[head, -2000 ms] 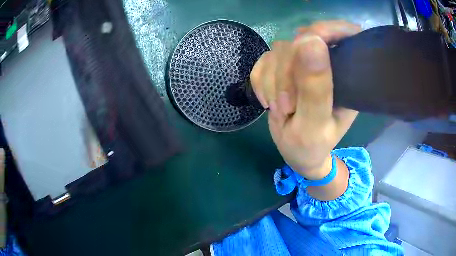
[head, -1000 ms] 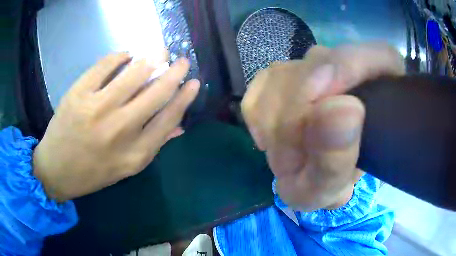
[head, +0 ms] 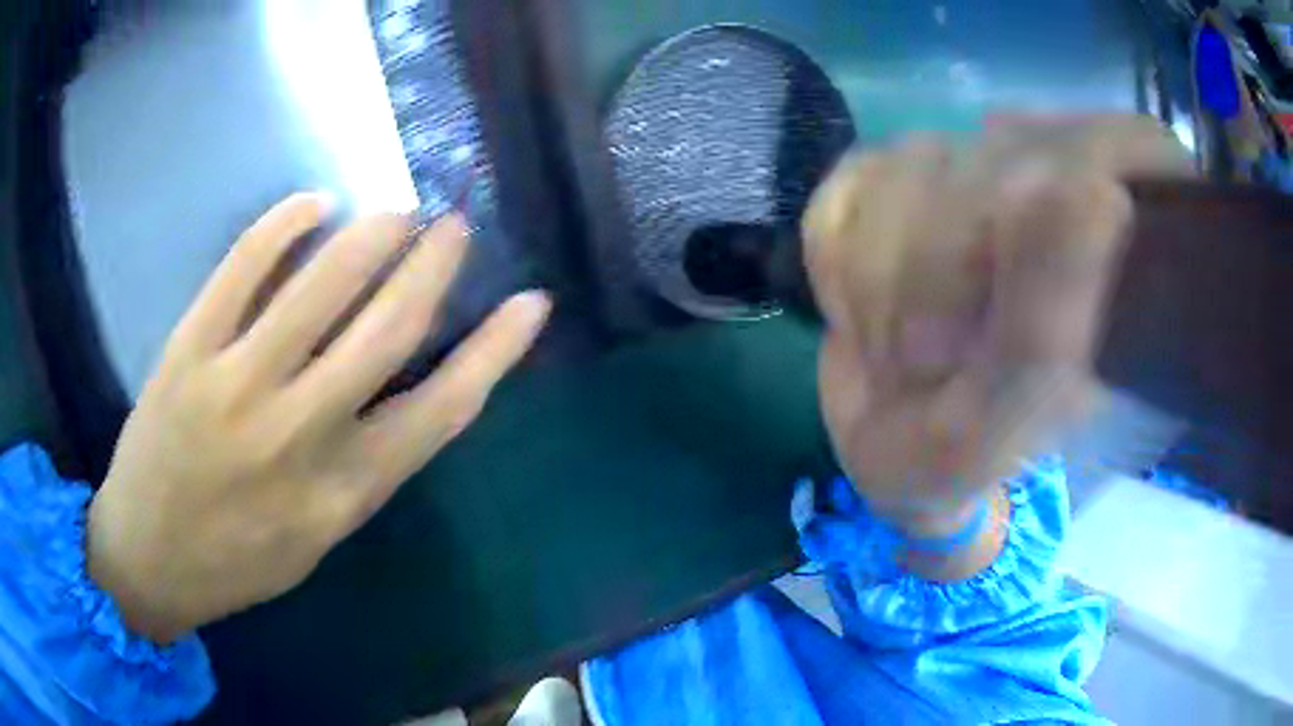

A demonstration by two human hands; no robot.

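My right hand point(head: 964, 312), blurred, is closed around the thick dark electric screwdriver point(head: 1205, 333). Its black nose point(head: 730, 263) is over the lower part of the round screw tray point(head: 695, 135); whether the bit touches the tray cannot be told. The tray is silvery with a dark patch on its right side. My left hand point(head: 284, 397) lies palm down with fingers spread over the lower part of the device unit. The unit shows a smooth silver sheet point(head: 185, 156), a bright glare, a strip with shiny spots point(head: 433, 107) and a wide black border point(head: 546, 156).
The dark green bench surface point(head: 638, 454) curves to a front edge near my blue smock. Blue and dark tools point(head: 1217, 71) are at the upper right. A white box-like surface point(head: 1191, 582) is at the lower right. A white shoe point(head: 549, 702) shows at the bottom.
Two seconds ago my left hand was out of view; it is now on the unit. Since one second ago my right hand and screwdriver have shifted right, and the nose now shows over the tray.
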